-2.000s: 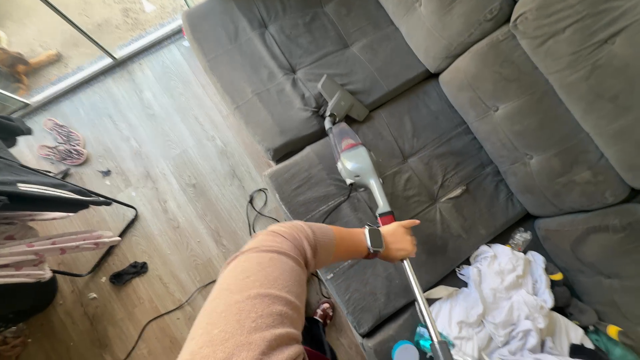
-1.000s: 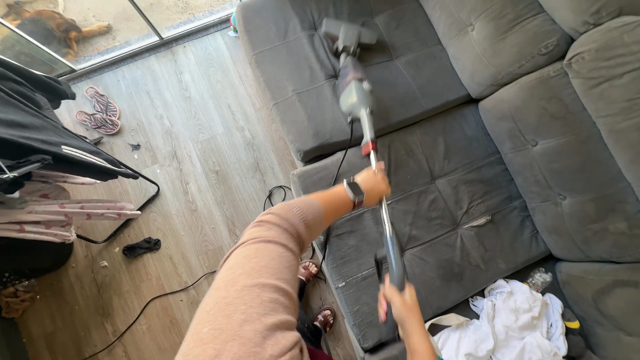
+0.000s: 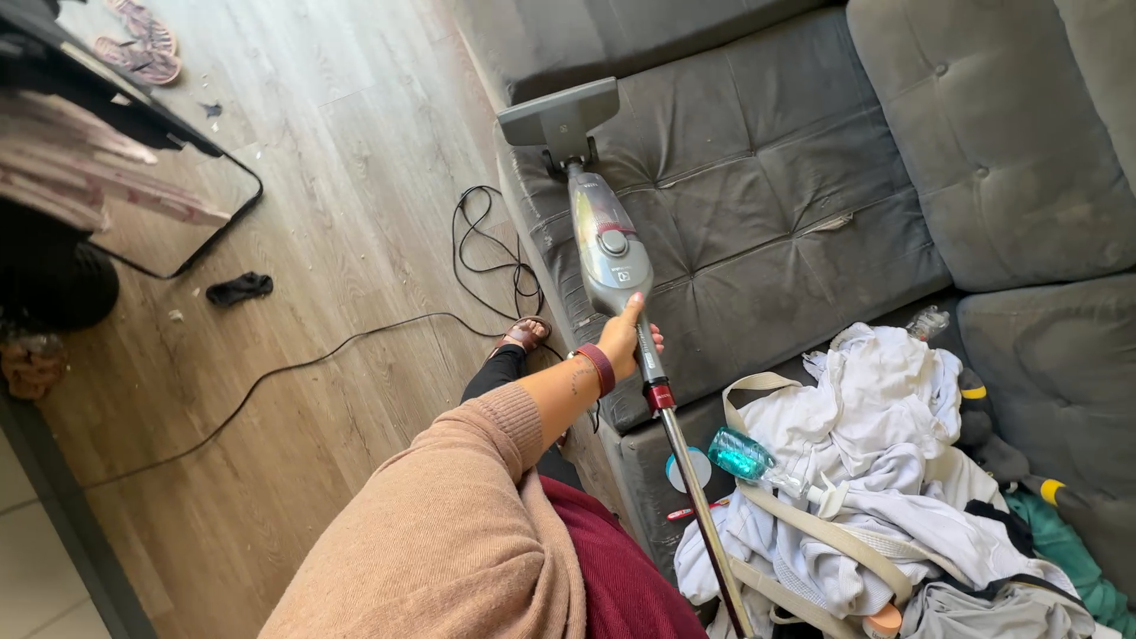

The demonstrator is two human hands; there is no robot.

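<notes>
My left hand (image 3: 627, 337), with a dark red band at its wrist, grips the slim neck of a grey stick vacuum cleaner (image 3: 615, 257) just below its clear dust container. The vacuum's wide nozzle (image 3: 561, 115) is over the outer edge of a dark grey sofa seat (image 3: 737, 160); whether it touches the fabric cannot be told. Below my hand, the metal tube (image 3: 701, 506) runs past a red collar and out of the bottom of the view. My right hand is out of view.
White clothes (image 3: 870, 399), a teal bottle (image 3: 740, 454) and a strap lie on the sofa. A black cord (image 3: 293, 368) crosses the wood floor and coils beside the sofa. A black sock (image 3: 240, 289), flip-flops (image 3: 142, 58) and a rack with clothes (image 3: 98, 160) are at left.
The vacuum's nozzle has come back from the far seat section to the nearer seat's outer edge. My right hand, on the handle one second ago, has left the view. My left wrist has turned over.
</notes>
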